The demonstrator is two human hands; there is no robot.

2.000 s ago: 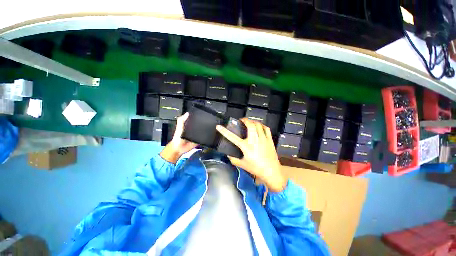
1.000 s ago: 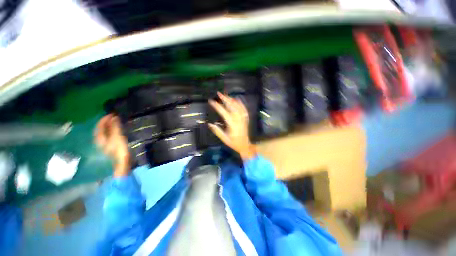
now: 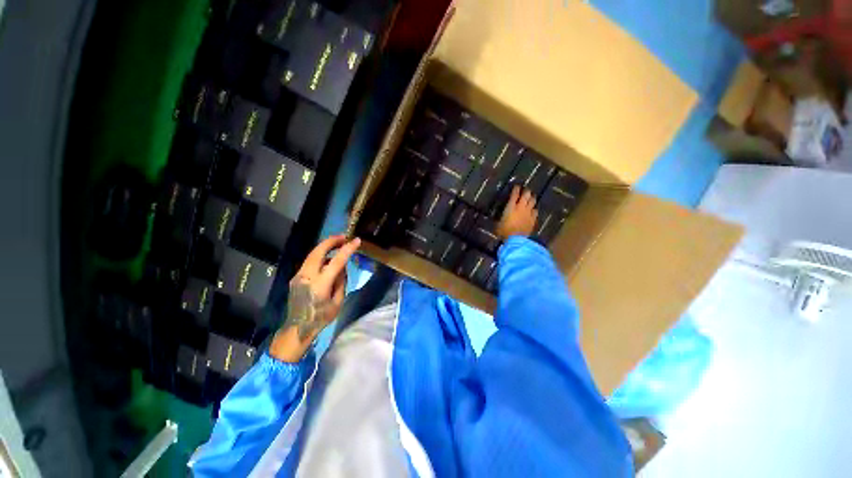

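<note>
An open brown shipping carton (image 3: 617,229) stands beside the bench, with several small black boxes (image 3: 453,168) with pale lettering packed inside. My right hand (image 3: 519,217) is inside the carton, on top of the black boxes; its fingertips are partly hidden, and I cannot tell if it grips one. My left hand (image 3: 319,285) is at the carton's near left corner, fingers at the rim, holding no box. On the bench to the left, rows of black box lids (image 3: 278,182) with gold lettering alternate with plain dark bases.
Wide carton flaps (image 3: 560,75) spread at the far side and right. The green bench top (image 3: 112,196) runs along the left beneath a shelf edge. A white surface (image 3: 794,373) with a metal fitting is at the right. Red and brown boxes lie at the top right on the blue floor.
The view has turned right from the bench to the carton. Both hands have left the bench rows; the right hand is now in the carton, the left at its rim.
</note>
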